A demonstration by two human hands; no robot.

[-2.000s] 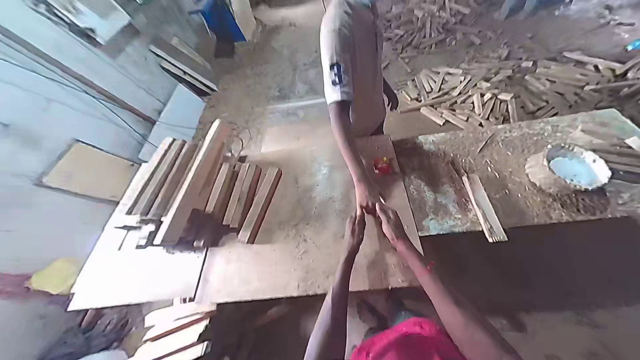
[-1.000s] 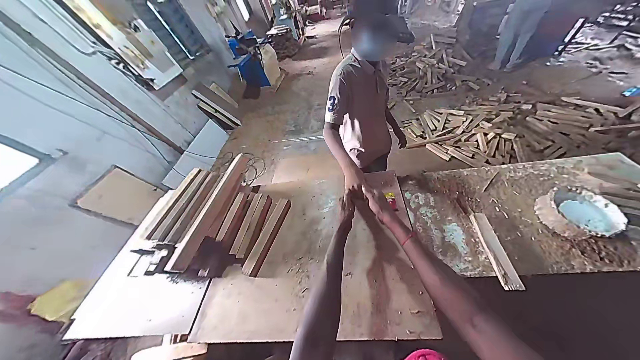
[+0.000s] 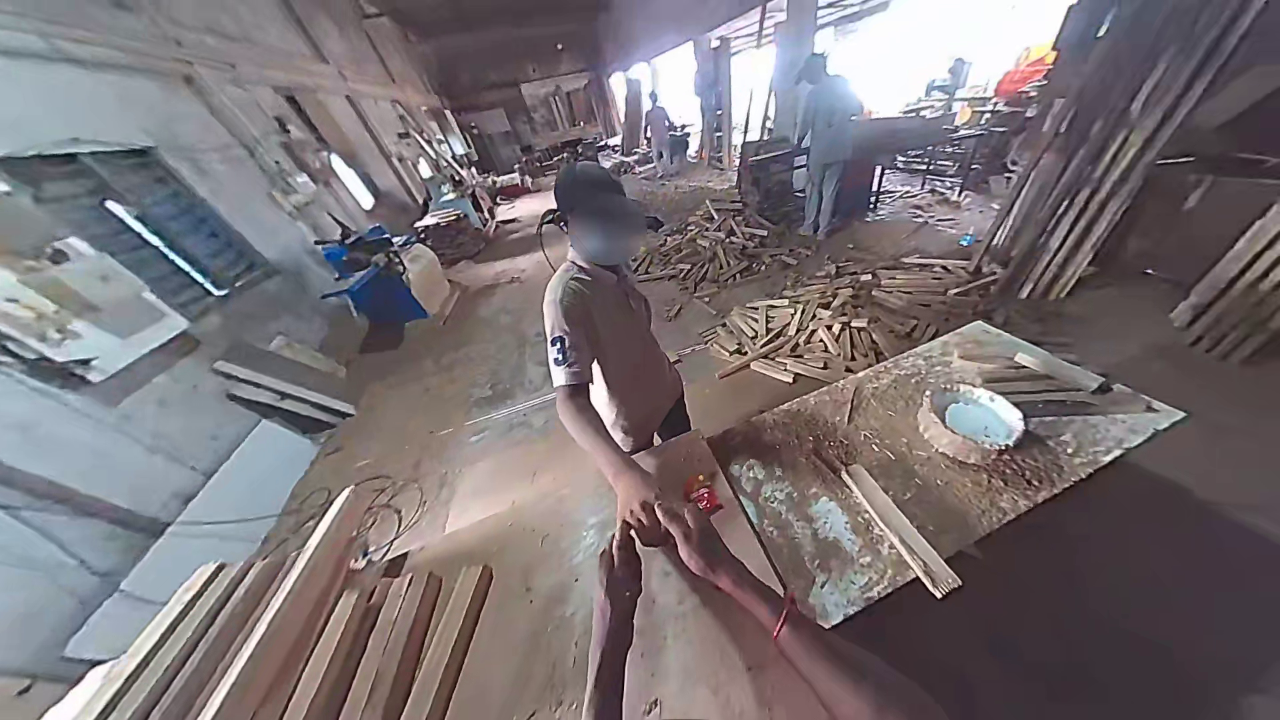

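My left hand (image 3: 622,570) and my right hand (image 3: 692,540) reach forward over the plywood tabletop (image 3: 540,600), meeting at the hand of a person (image 3: 640,505) who stands across the table. The fingers of my right hand touch that person's hand; my left fingertips are at its near side. How far my fingers close around it is too unclear to tell. A small red packet (image 3: 703,493) lies on the board just right of the hands. Wooden battens (image 3: 445,640) lie side by side at the left.
A second table (image 3: 800,560) at the right bears a wooden strip (image 3: 903,530), a crusted bowl of pale liquid (image 3: 975,422) and scrap wood (image 3: 1060,372). Behind are heaps of offcuts (image 3: 820,330), a blue machine (image 3: 375,285), leaning planks (image 3: 1090,180) and another person (image 3: 828,130).
The view has tilted up a lot, bringing the room behind into sight. My hands stay at the other person's hand throughout.
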